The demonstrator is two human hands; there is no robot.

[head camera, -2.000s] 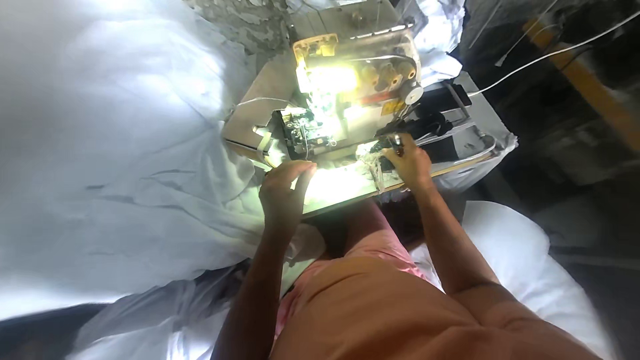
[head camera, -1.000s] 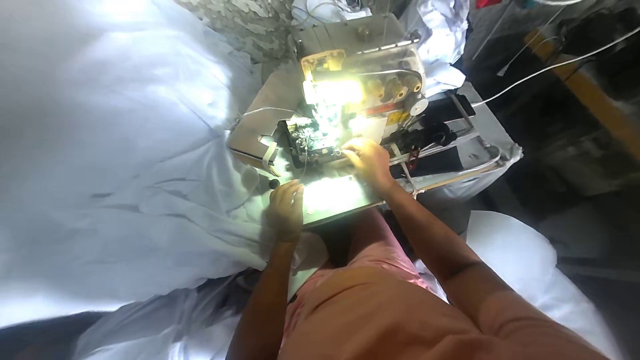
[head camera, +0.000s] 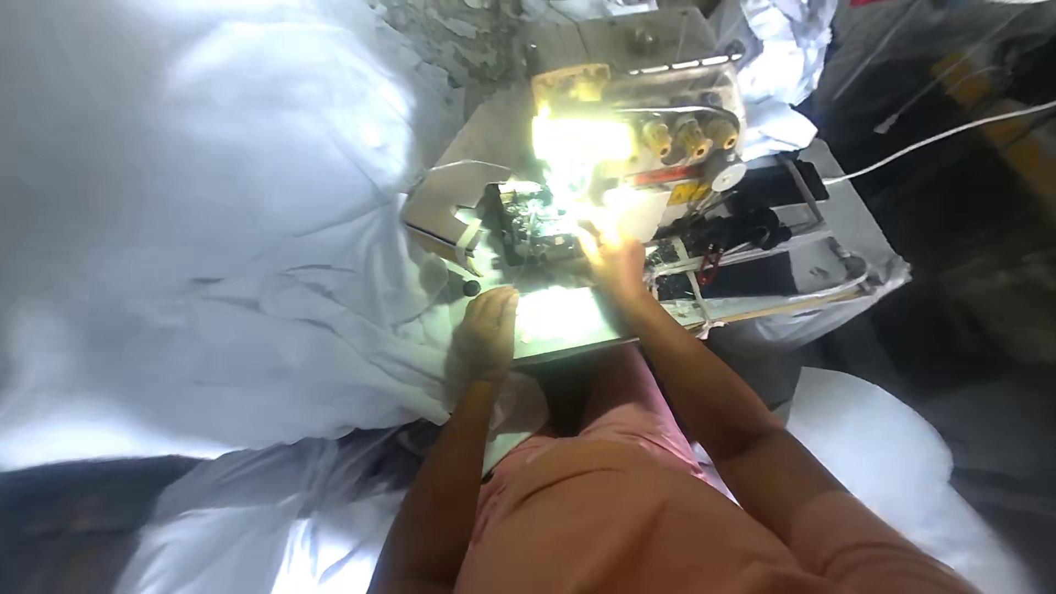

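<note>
An industrial sewing machine [head camera: 660, 157], probably an overlock, stands on its table under a very bright lamp [head camera: 582, 139]. Its looper area [head camera: 536, 219] looks uncovered, with metal parts showing. My right hand [head camera: 619, 260] reaches to the needle area, its fingertips lost in glare, so what they touch cannot be told. My left hand [head camera: 489, 322] rests at the left of the table's front edge, fingers together, beside a small black knob [head camera: 471, 288]. Whether it holds anything cannot be told.
A large heap of white fabric [head camera: 272, 247] fills the left side up to the table. White cloth [head camera: 874, 445] lies at lower right. A white cord [head camera: 949, 136] runs off to the right. Yellow tension dials [head camera: 691, 139] face me; strips are tied around the table's right part [head camera: 825, 272].
My right hand has moved left from the right part of the table to the needle area. My left hand has drawn back from the bright plate toward the table's front left.
</note>
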